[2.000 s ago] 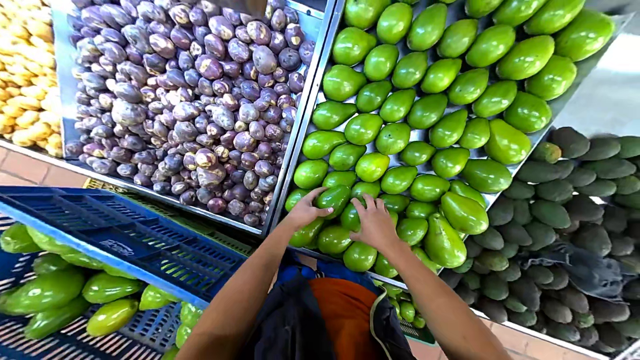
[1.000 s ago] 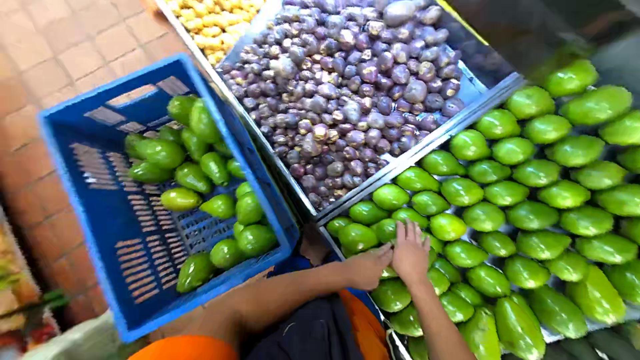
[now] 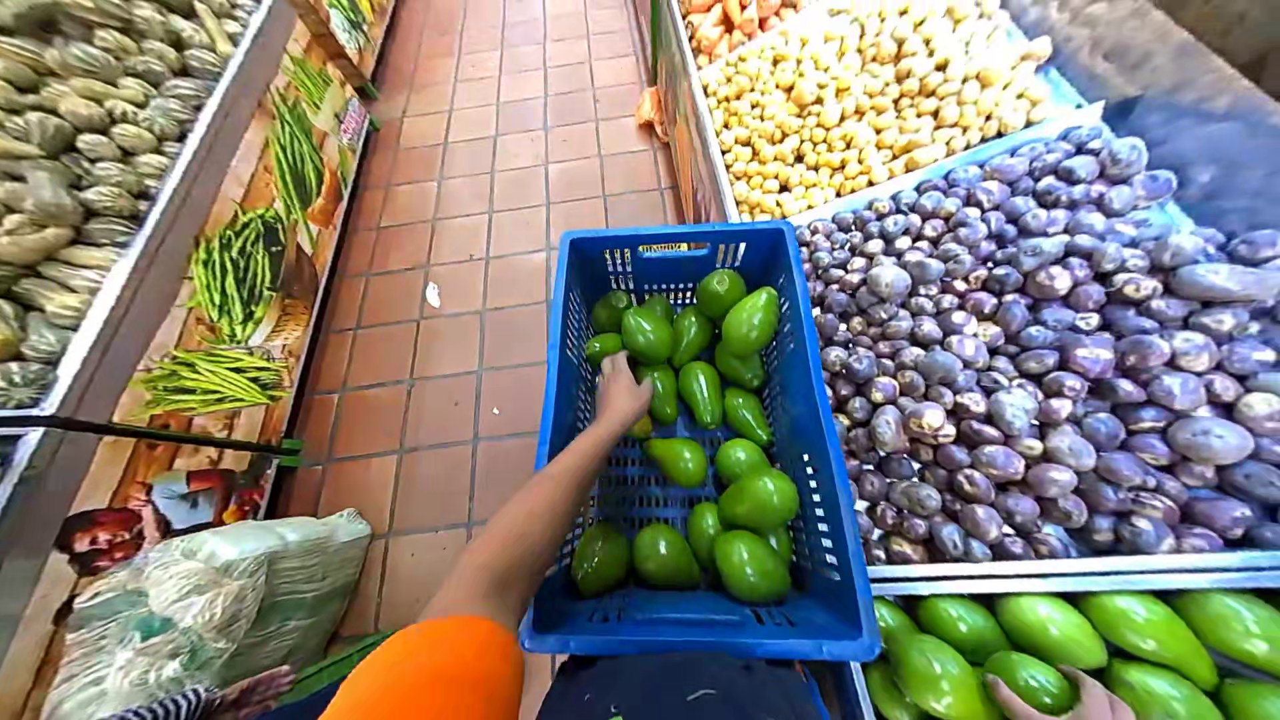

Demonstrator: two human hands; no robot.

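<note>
A blue plastic crate (image 3: 675, 642) with slotted walls stands before me, holding many green avocados (image 3: 757, 497). My left hand (image 3: 622, 392) reaches over its left half, touching or just above the avocados; whether its fingers hold one cannot be told. At the bottom right edge, my right hand (image 3: 1075, 697) has its fingers around an avocado (image 3: 1030, 681) among others in the display bin. The lower part of that hand is cut off by the frame.
Purple fruits (image 3: 1010, 410) fill the bin right of the crate, small yellow potatoes (image 3: 850, 110) beyond. Tiled floor (image 3: 430, 400) runs along the left, with green beans (image 3: 238, 270), a wrapped bundle (image 3: 215, 600) and striped squash (image 3: 90, 150). Another person's hand (image 3: 255, 692) shows at lower left.
The view has swung left toward the crate and aisle. My left hand has moved from the avocado display to inside the crate; my right hand remains at the display.
</note>
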